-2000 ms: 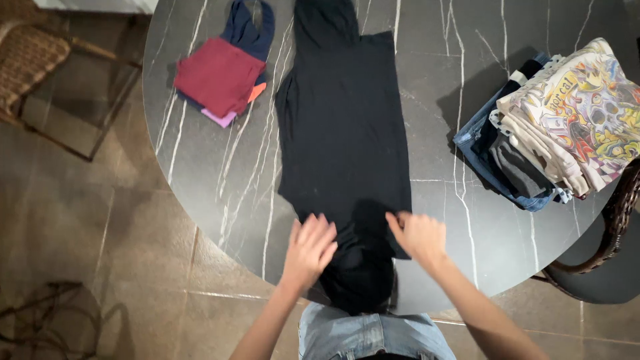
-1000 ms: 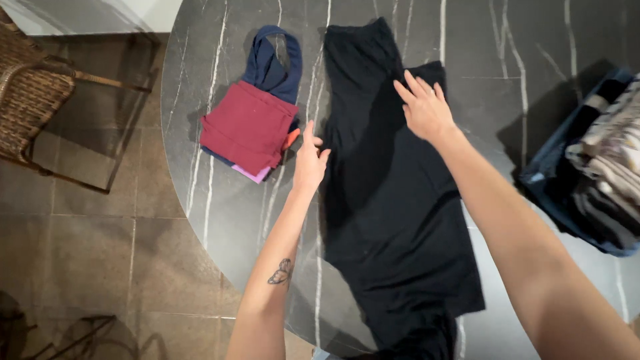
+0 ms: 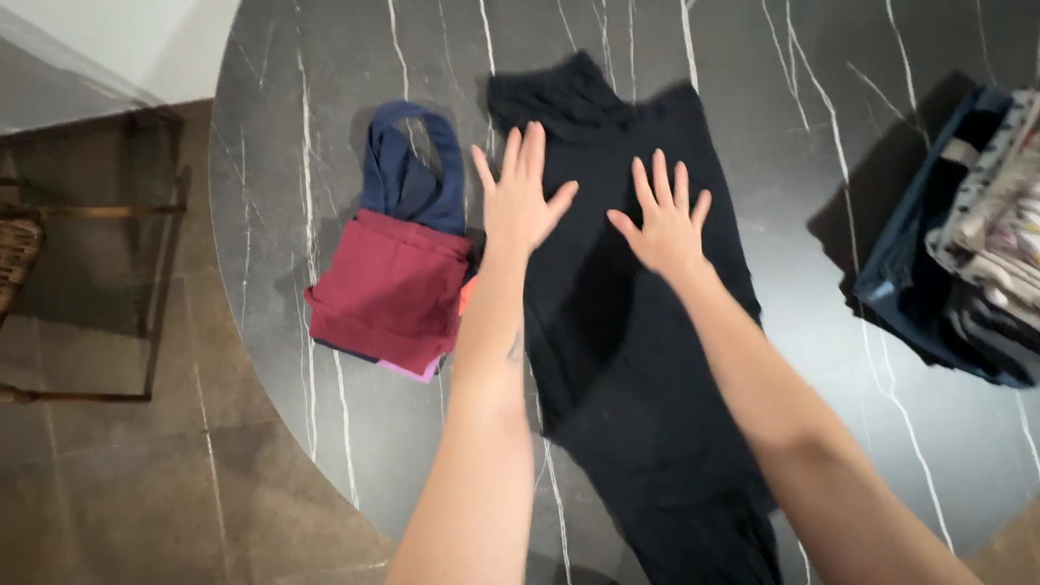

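Observation:
A black cloth garment (image 3: 650, 366) lies stretched lengthwise over the dark, white-veined table, its lower end running out at the bottom of the view. My left hand (image 3: 520, 195) is spread at the garment's upper left edge, fingers apart, holding nothing. Flat over the upper right part is my right hand (image 3: 668, 213), also with fingers spread and nothing gripped. Left of my left hand sits a folded maroon garment (image 3: 390, 292) on top of purple and orange cloth, with a navy garment (image 3: 414, 171) with a loop-shaped strap reaching out above it.
The round stone-look table (image 3: 284, 244) curves away at the left, above a tiled floor. On its right side stands a stack of folded clothes (image 3: 975, 244), with blue denim low in the pile. A wicker chair (image 3: 20, 252) is at the far left.
My hands were near the garment's lower end two seconds ago and are now on its upper part. The garment's top left part, stretched upward a second ago, now lies lower and bunched.

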